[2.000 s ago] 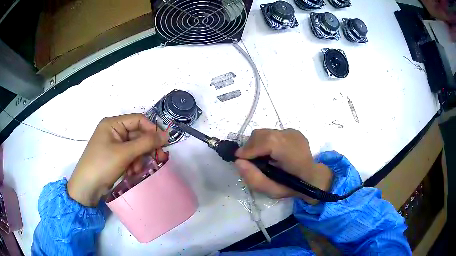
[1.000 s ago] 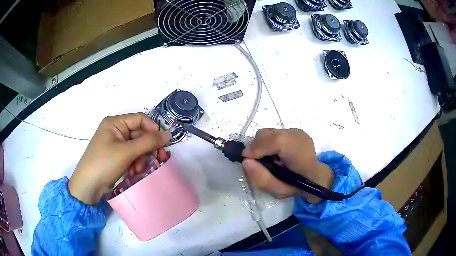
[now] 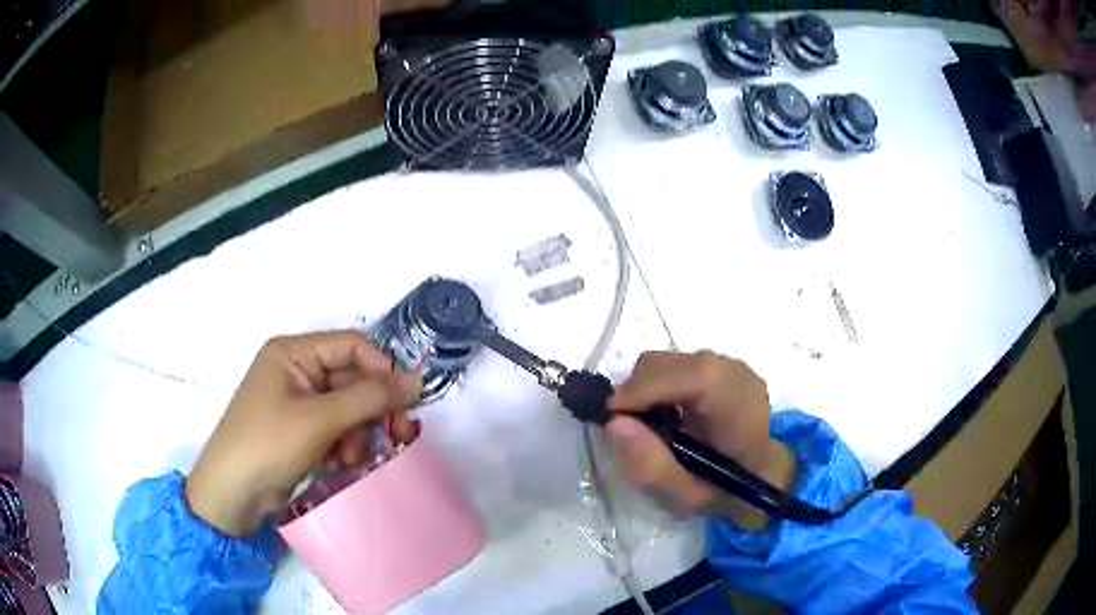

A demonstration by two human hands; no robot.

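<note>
A pink speaker housing (image 3: 394,529) lies tilted on the white sheet, its open side towards my left hand. My left hand (image 3: 315,423) pinches thin lead wires (image 3: 393,421) that rise from the housing. A speaker driver (image 3: 447,310) with a round dark magnet lies just beyond my left fingertips. My right hand (image 3: 697,430) grips the black handle of a soldering iron (image 3: 589,396). The iron's tip points at the driver's near right edge; whether it touches is blurred. My left fingers hide part of the wires and the driver's frame.
A black fan (image 3: 490,108) stands behind, with a brown cardboard box (image 3: 240,96) to its left. Several spare drivers (image 3: 781,114) lie at the upper right. Two grey strips (image 3: 557,290) and a clear tube (image 3: 615,240) lie mid-sheet. A person's hand (image 3: 1043,30) shows at the top right.
The whole scene sits lower in the picture as the camera view has tilted up. The iron's tip has drawn slightly right from the wire ends. Both hands keep their hold.
</note>
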